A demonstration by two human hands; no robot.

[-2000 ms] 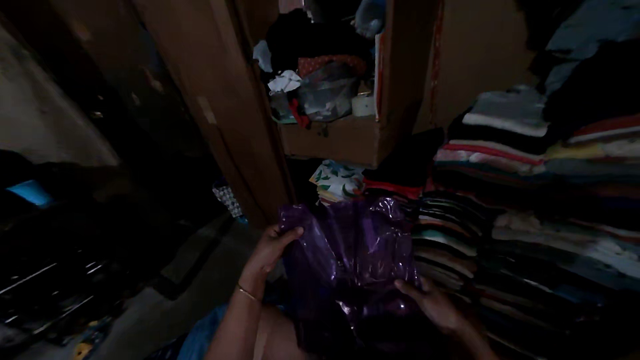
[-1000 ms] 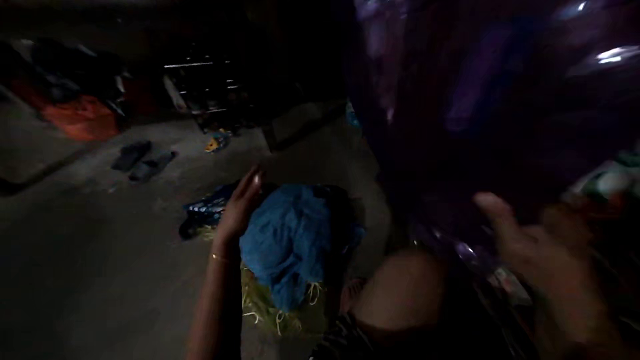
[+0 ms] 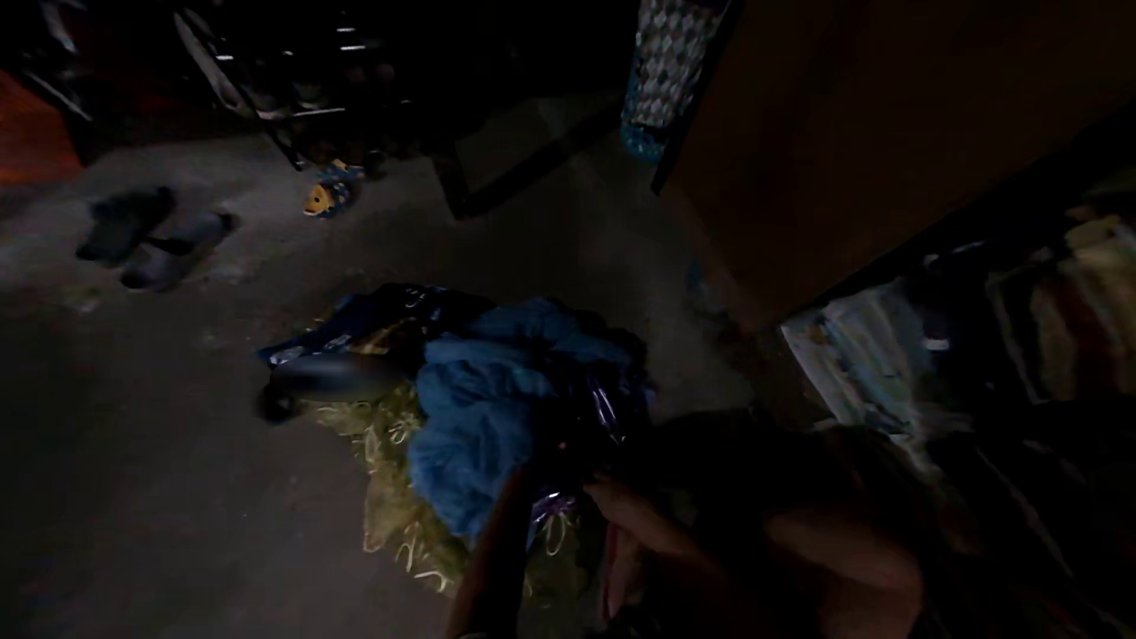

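On the floor lies a heap of cloth: a blue cloth (image 3: 484,399) on top of a yellow-green fringed cloth (image 3: 390,497), with dark blue fabric (image 3: 390,311) behind. The shiny purple plastic sheet or bag (image 3: 603,408) rests on the right part of the heap, mostly lost in shadow. My left hand (image 3: 532,466) is at the edge of the blue cloth beside the purple plastic, its fingers too dark to make out. My right hand (image 3: 617,497) is at the near end of the purple plastic; its grip is unclear.
Dark sandals (image 3: 160,235) lie at the left. A small yellow and blue item (image 3: 327,197) is beside a dark rack (image 3: 328,98). A wooden cabinet panel (image 3: 852,133) stands at the upper right, with stacked folded clothes (image 3: 887,355) below it. My bent leg is at lower right.
The purple plastic, held up in front of the shelves two seconds ago, has come down onto the cloth heap. Both hands are now close together there. The view has swung left and down to the floor.
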